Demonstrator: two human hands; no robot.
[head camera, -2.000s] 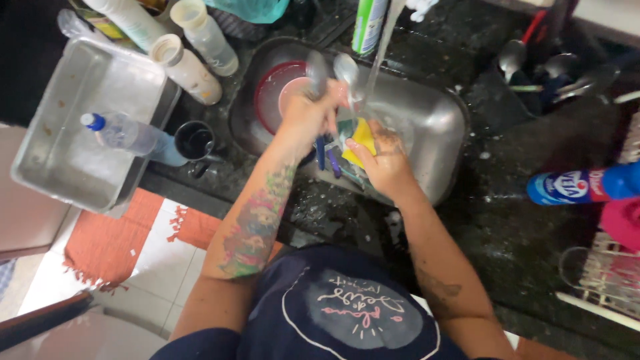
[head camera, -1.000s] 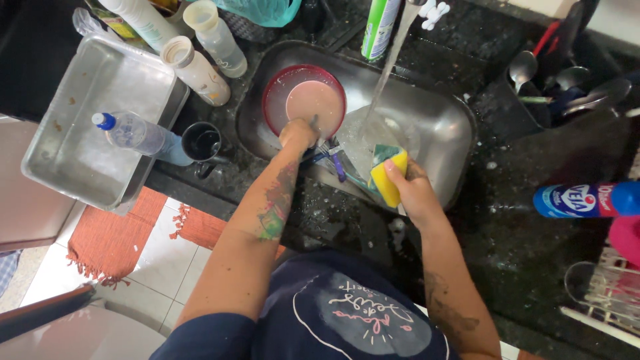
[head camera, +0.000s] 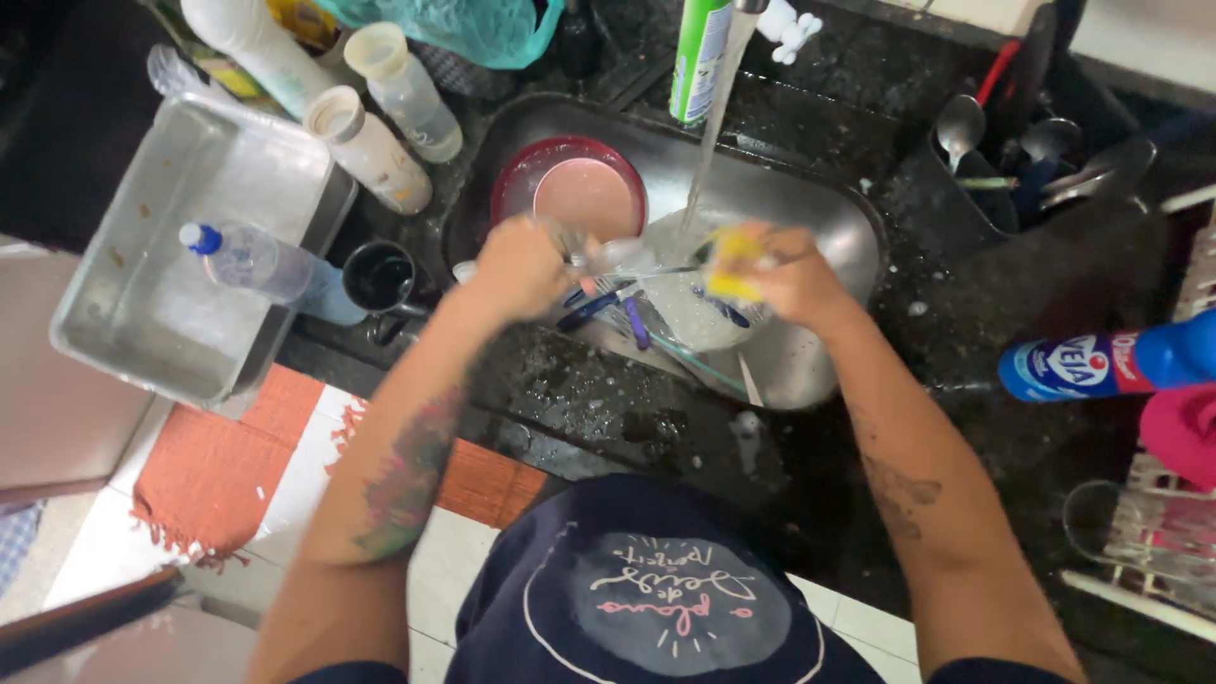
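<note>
Over the left part of the steel sink (head camera: 807, 190), my left hand (head camera: 522, 271) grips metal cutlery (head camera: 617, 256), blurred by motion; how many pieces is unclear. My right hand (head camera: 793, 275) holds a yellow and green sponge (head camera: 736, 266) around the far end of one piece. Beneath my hands lie blue- and purple-handled cutlery (head camera: 636, 323) and a clear glass dish (head camera: 703, 313), partly hidden. A red bowl (head camera: 508, 180) with a pinkish round dish (head camera: 589, 195) in it sits at the sink's left. Water runs from the faucet (head camera: 750, 5) between my hands.
Left of the sink stand a black mug (head camera: 378, 275), a metal baking pan (head camera: 152, 237) with a plastic bottle (head camera: 256, 266) across it, and tall containers (head camera: 370, 152). At the right are a black utensil holder (head camera: 969, 199), a blue bottle (head camera: 1073, 369) and a dish rack (head camera: 1149, 560). A green can (head camera: 698, 66) stands behind.
My left hand has come up from beside the red bowl and now holds cutlery. My right hand has brought the sponge up and left against it.
</note>
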